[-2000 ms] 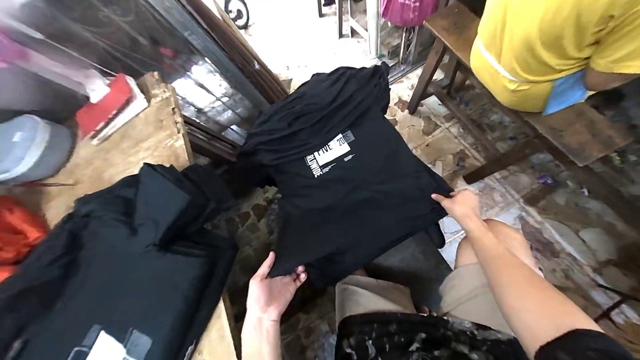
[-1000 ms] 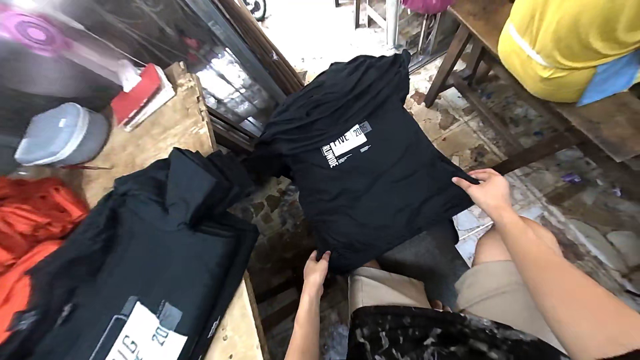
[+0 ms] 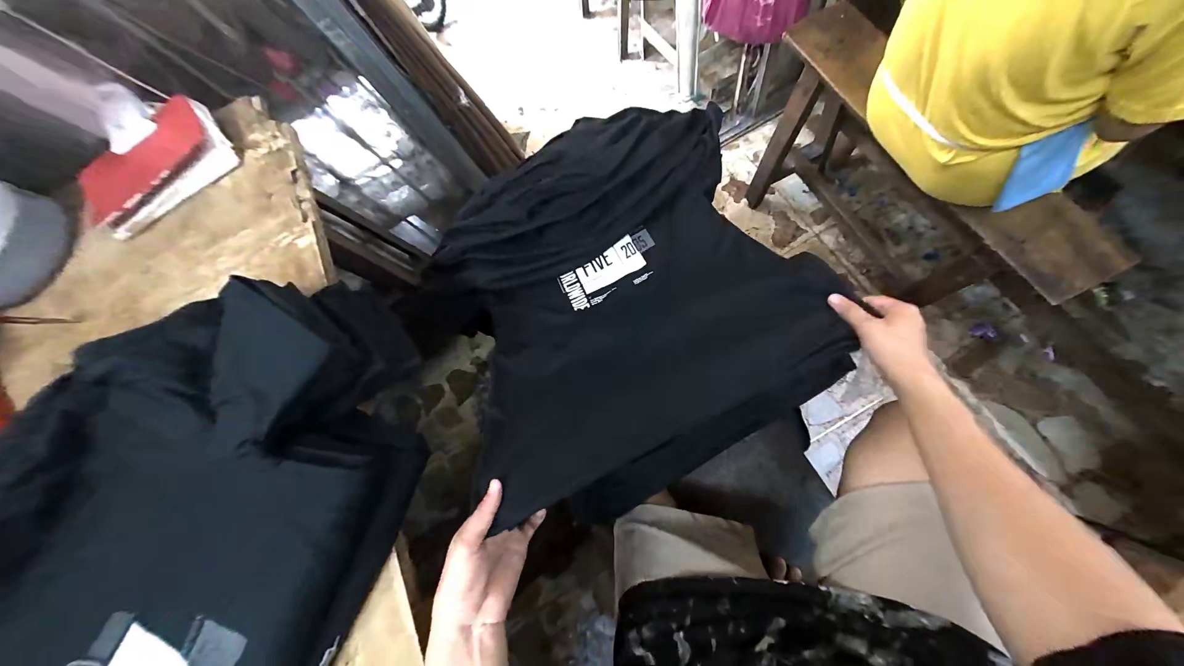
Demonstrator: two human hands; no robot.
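A black T-shirt [image 3: 638,361] with a white and grey chest print is spread out in front of my knees, its hem toward me and its upper part bunched in folds. My left hand [image 3: 487,564] grips the near left corner of the hem between thumb and fingers. At the right corner of the hem, my right hand [image 3: 886,338] pinches the cloth, thumb on top. More black garments [image 3: 185,462] with a light print lie on the wooden table to the left, apart from both hands.
The wooden table [image 3: 277,185] holds a red and white box [image 3: 148,166] and a grey plastic container [image 3: 28,245]. A person in a yellow shirt [image 3: 980,83] sits on a wooden bench [image 3: 1064,250] at the right. A metal-framed glass panel [image 3: 370,120] stands behind the table.
Both hands keep hold of the black T-shirt's hem throughout. The view has shifted between frames; no other change is plain.
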